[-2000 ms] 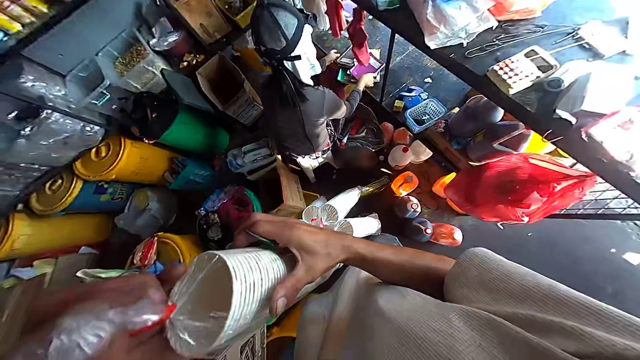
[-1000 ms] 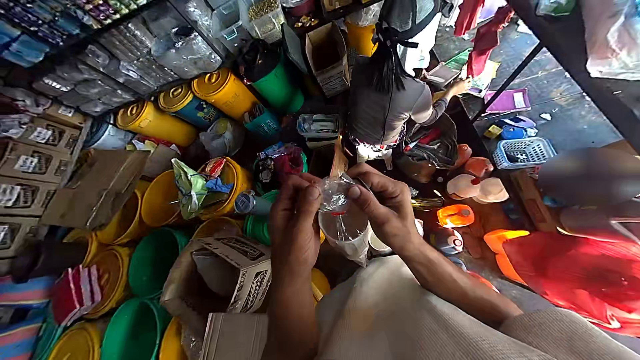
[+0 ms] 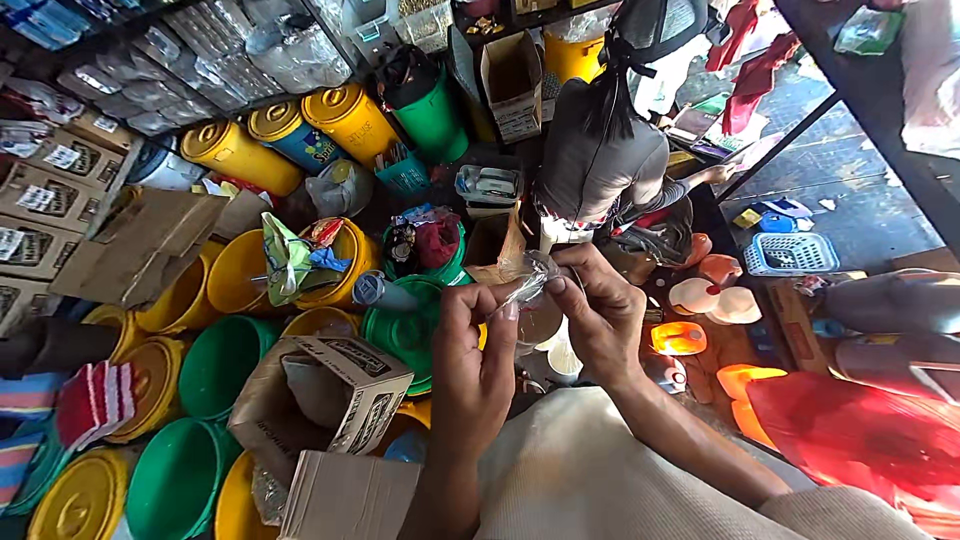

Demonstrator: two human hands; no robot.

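My left hand [image 3: 480,360] pinches one side of a clear plastic bag's gathered top [image 3: 529,281] between thumb and forefinger. On its other side, my right hand [image 3: 600,315] grips the same plastic with thumb and fingers. Below and partly behind the hands, a round pale shape [image 3: 538,322] shows through or beneath the plastic; what it is stays partly hidden. A stack of white cups [image 3: 562,358] stands lower, beside my right hand, above my lap.
Open green buckets [image 3: 229,367], yellow buckets [image 3: 240,274] and an open cardboard box [image 3: 360,397] fill the left side. A person [image 3: 600,150] sits ahead with their back to me. At right are a light blue basket [image 3: 791,253] and a red plastic bag [image 3: 862,442].
Two seconds ago my right hand was around a bagged stack of cups; now both hands are at the gathered plastic. The view has swung toward the buckets on the left.
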